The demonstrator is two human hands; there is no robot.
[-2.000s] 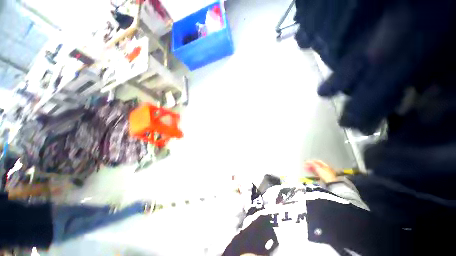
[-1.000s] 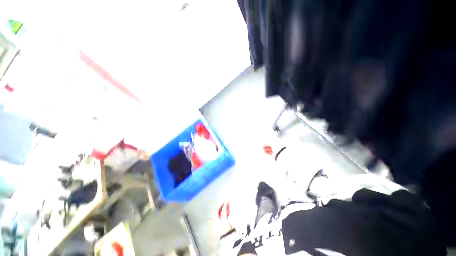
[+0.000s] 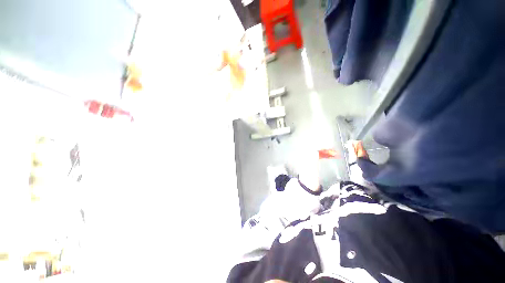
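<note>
My right hand [image 3: 359, 149] is small and blurred at the lower end of a grey-white rail of the garment rack [image 3: 407, 58]. Its fingers appear closed around the rail, partly lost in glare. Dark blue garments [image 3: 443, 127] hang on the rack and fill the right side of the view, close to my body. My left hand cannot be made out. A small skin-coloured patch shows at the bottom edge, and I cannot tell what it is.
A large white table [image 3: 183, 166], strongly glaring, fills the left and middle. A red-orange plastic stool [image 3: 281, 27] stands on the grey floor at the top. White legs or bars [image 3: 271, 132] stand beside the table. A small orange-red item [image 3: 328, 153] is ahead of my feet.
The view has swung; the blue crate has left it and the white table and stool have entered. The garments now look bluer and the rack's rail shows. My right hand has come into view at the rail.
</note>
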